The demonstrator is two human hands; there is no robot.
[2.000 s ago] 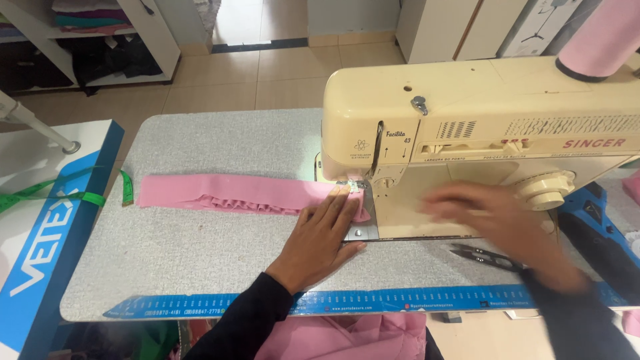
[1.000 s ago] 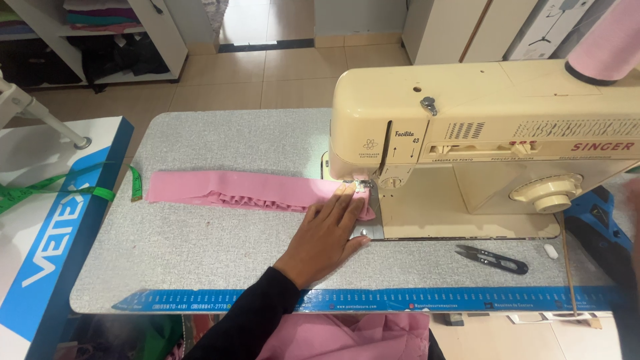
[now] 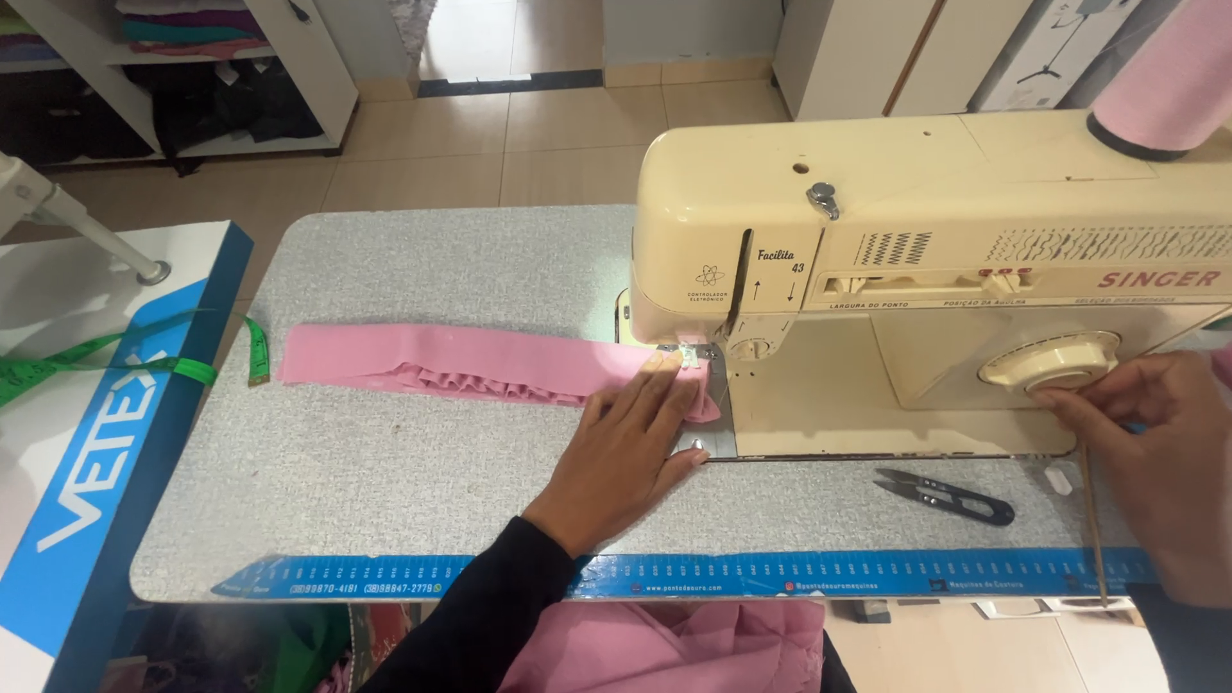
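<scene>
A cream Singer sewing machine (image 3: 770,212) stands on the grey speckled table. A folded pink fabric strip (image 3: 433,356), with a gathered lower edge, runs leftward from under its presser foot area. My left hand (image 3: 616,452) lies flat on the strip's right end with fingers near the foot, holding it down rather than gripping it. My right hand (image 3: 1145,433) has its thumb and fingertips on the rim of the round dial (image 3: 1049,366) low on the machine's front. Black thread snips (image 3: 948,498) lie on the table, left of my right hand.
A blue printed ruler strip (image 3: 520,576) runs along the table's front edge. At left, a green tape measure (image 3: 197,371) crosses a blue and white box (image 3: 106,452). A pink thread cone (image 3: 1160,82) stands on the machine. More pink fabric (image 3: 674,645) hangs below the edge.
My right hand was moving before the machine two seconds ago, was mostly out of view one second ago, and is now at the dial. My left hand has stayed on the strip.
</scene>
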